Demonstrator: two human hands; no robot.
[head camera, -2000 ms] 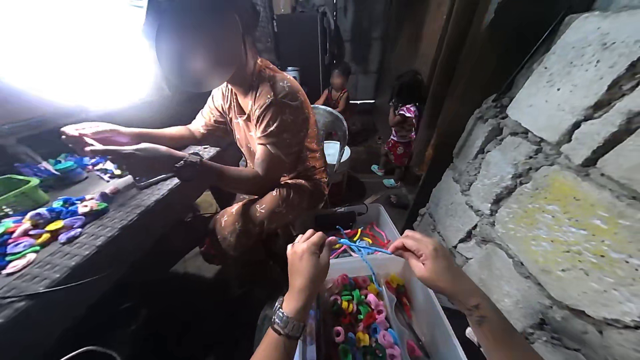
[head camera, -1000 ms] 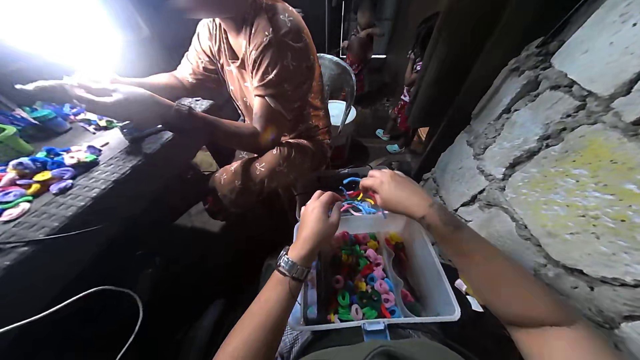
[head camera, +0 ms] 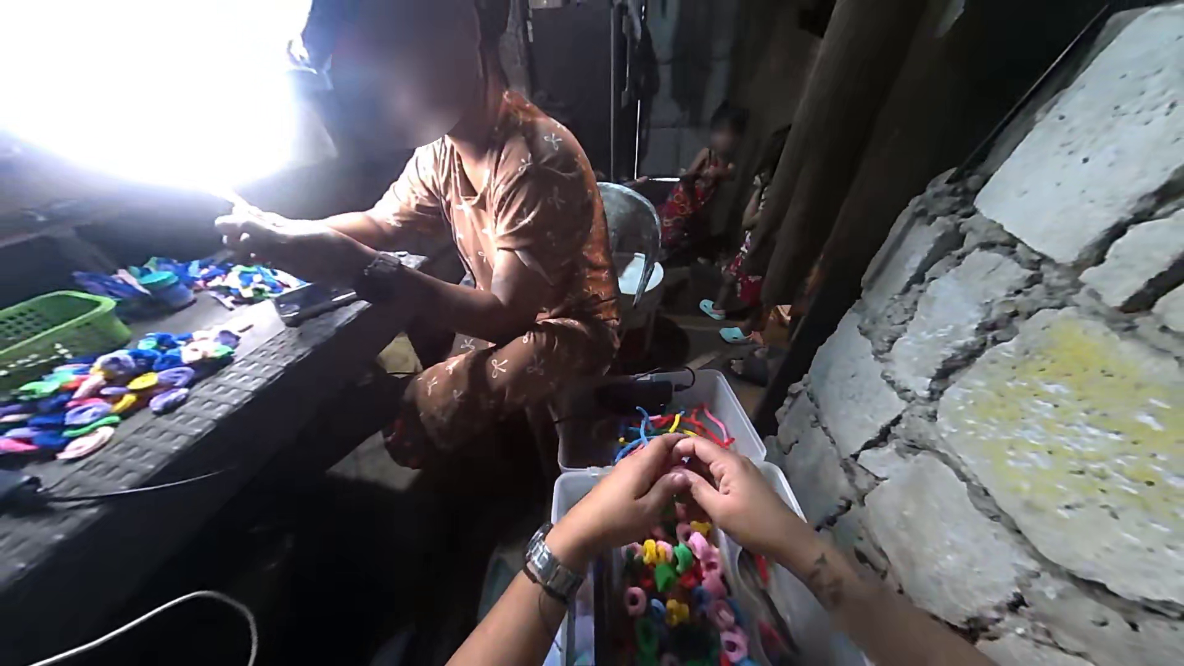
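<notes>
My left hand [head camera: 638, 490], with a metal-band watch [head camera: 552, 562] on its wrist, and my right hand [head camera: 740, 490] meet fingertip to fingertip over a white plastic box [head camera: 789, 499]. A small pinkish piece shows between the fingers, mostly hidden, perhaps a fabric band. Below the hands, the box holds many coiled fabric hair ties [head camera: 678, 610] in pink, red, green, yellow and blue. Just beyond the fingers, loose blue, red and yellow cords [head camera: 708, 421] lie in the clear lid or second tray [head camera: 735, 398], near a dark object [head camera: 638, 393].
A co-worker [head camera: 527, 222] sits at a dark woven-pattern table [head camera: 250, 370] with hair ties [head camera: 120, 384] and a green basket [head camera: 69, 324]. A rough stone wall [head camera: 1045, 416] rises close on my right. Behind are a plastic chair [head camera: 629, 217], a bucket [head camera: 640, 301] and two people.
My hands, apart with a blue cord stretched between them two seconds ago, have come together at the fingertips. That blue cord is no longer seen between them. The co-worker's hands have drawn closer together.
</notes>
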